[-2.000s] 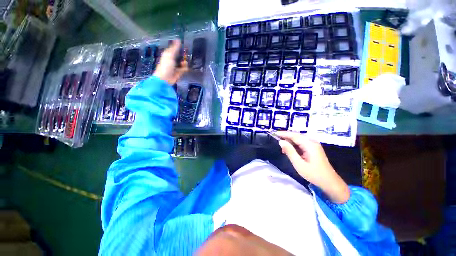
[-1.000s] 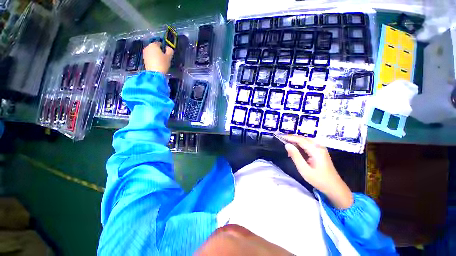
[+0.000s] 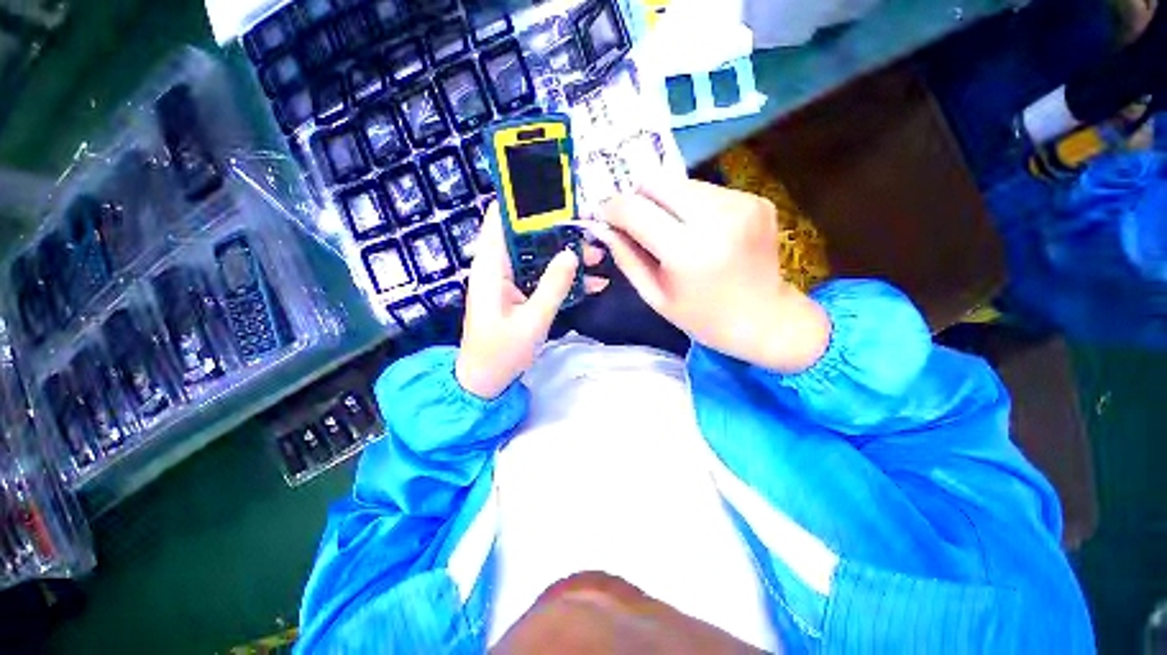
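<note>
A dark teal keypad phone [image 3: 540, 192] with a bright yellow adhesive frame [image 3: 515, 192] around its screen is upright in the middle of the view. My left hand [image 3: 512, 307] holds it by the lower part, with the thumb over the keys. My right hand [image 3: 710, 262] is at the phone's right side and holds thin silver tweezers [image 3: 582, 227], their tip near the lower edge of the yellow frame. Whether the tip touches the frame cannot be told.
The lens tray [image 3: 397, 166] lies behind the phone. The phone tray [image 3: 192, 320] is at the left, a small parts tray [image 3: 326, 422] below it. A pale blue cut-out card [image 3: 753, 100] lies behind my right hand. A brown carton with yellow scrap [image 3: 800, 243] and another person's sleeve [image 3: 1113, 211] are at the right.
My left hand has brought the phone from the phone tray to in front of me. My right hand has moved with the tweezers from the lens tray's front edge to the phone. The view has turned right.
</note>
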